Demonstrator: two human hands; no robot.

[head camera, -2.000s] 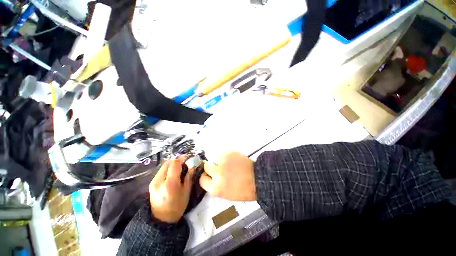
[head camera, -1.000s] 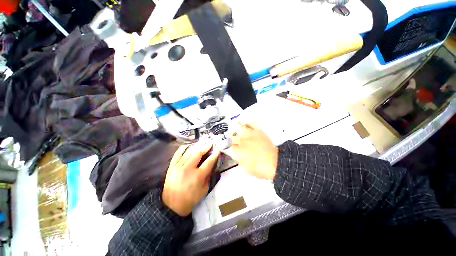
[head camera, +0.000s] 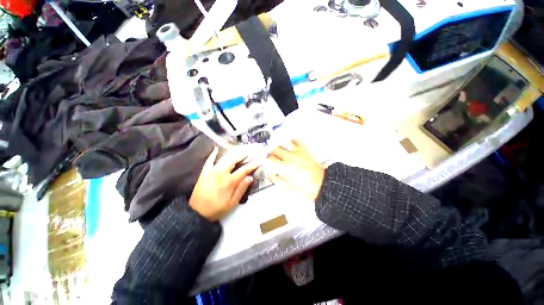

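Dark grey garment cloth (head camera: 164, 170) runs from the left up to the sewing machine's needle area. My left hand (head camera: 219, 186) lies on its edge, just left of and in front of the presser foot (head camera: 260, 136), with dark cloth under its fingers and thumb. My right hand (head camera: 298, 170) is palm down at the right of the foot, fingertips bent towards the needle plate. Whether it grips cloth is hidden by glare and the fingers. The white machine head (head camera: 223, 77) stands behind, with black straps and a blue stripe.
Orange-handled snips (head camera: 341, 114) lie right of the needle. A smartphone (head camera: 477, 104) lies at the right, below the dark control panel (head camera: 462, 39). A large dark garment pile (head camera: 89, 107) covers the left back. A brown tape patch (head camera: 274, 224) is near the table's front edge.
The view has shifted, showing more of the table and garment pile. My fingers have gone from pinching close together at the foot to lying flatter, hands further apart.
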